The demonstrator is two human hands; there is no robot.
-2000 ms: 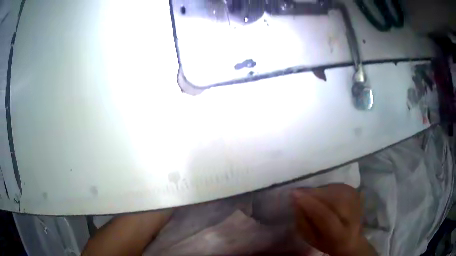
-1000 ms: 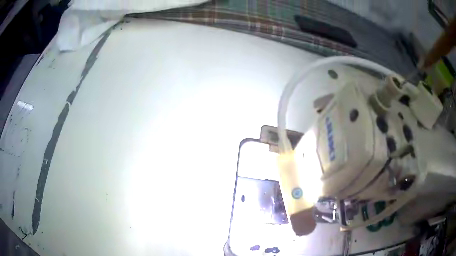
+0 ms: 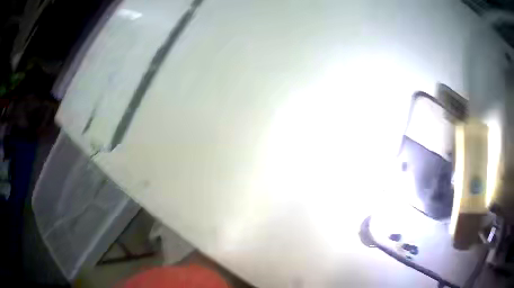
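Note:
No hand shows in the current view. The white machine table (image 3: 225,124) fills most of the picture, washed out by the lamp glare right of centre. The pale yellow guard (image 3: 471,163) of the sewing machine hangs at the right edge, with a blue ring mark and a brown rounded end, blurred. The metal needle plate (image 3: 428,180) lies in the table to its left, inside a dark outline with a rounded corner. Small shiny metal parts (image 3: 491,230) show beside the brown end. The needle itself cannot be made out.
A translucent grey plastic bin (image 3: 79,197) stands below the left table edge. A red rounded object (image 3: 177,277) shows at the bottom, beside a whitish piece (image 3: 172,244) under the edge. A dark seam (image 3: 152,73) crosses the table's left part. The far left is dark and cluttered.
The view has swung left and down. The machine parts have shifted to the right edge, and the bin and red object have come into view. Both hands, visible two seconds ago, are out of view.

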